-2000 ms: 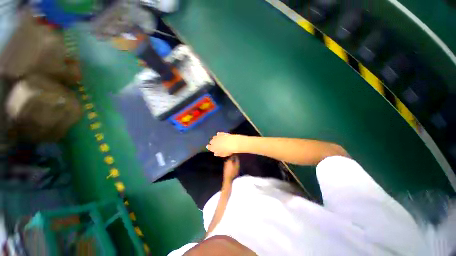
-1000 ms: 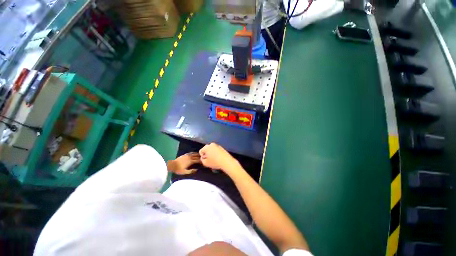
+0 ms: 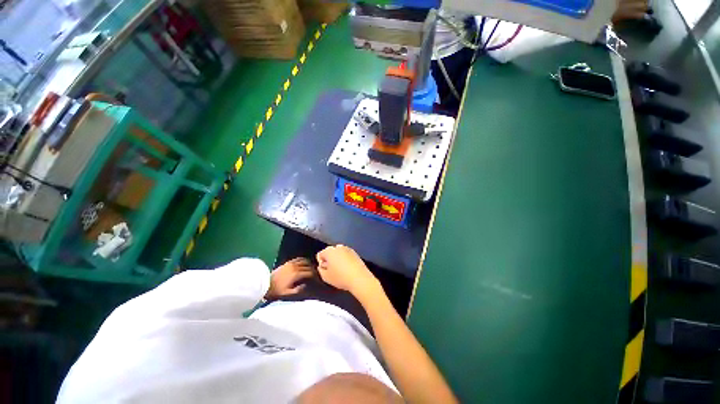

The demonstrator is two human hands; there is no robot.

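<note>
My left hand [image 3: 292,278] and my right hand [image 3: 341,267] are close together at my lap, just below the near edge of the dark table. The right hand is curled like a fist, seen from its back; whether either hand holds anything is hidden. Beyond them is the press, with a blue base, a red face panel [image 3: 373,203] with yellow arrows and a white perforated plate [image 3: 426,162]. A dark oblong housing [image 3: 391,108] stands upright in the orange-and-dark fixture [image 3: 388,151], under the metal press head [image 3: 387,33].
The green bench [image 3: 505,237] runs along the right, with a phone-like device [image 3: 586,82] at its far end. Beyond it, several dark housings [image 3: 687,334] lie on the belt. A person's hand [image 3: 631,9] shows at the belt's far end. A green frame stand [image 3: 142,276] is at left.
The view has shifted slightly, bringing the overhead box's lower part and another person's hand at the top right into sight. My hands stay together at my lap. The housing still stands in the fixture.
</note>
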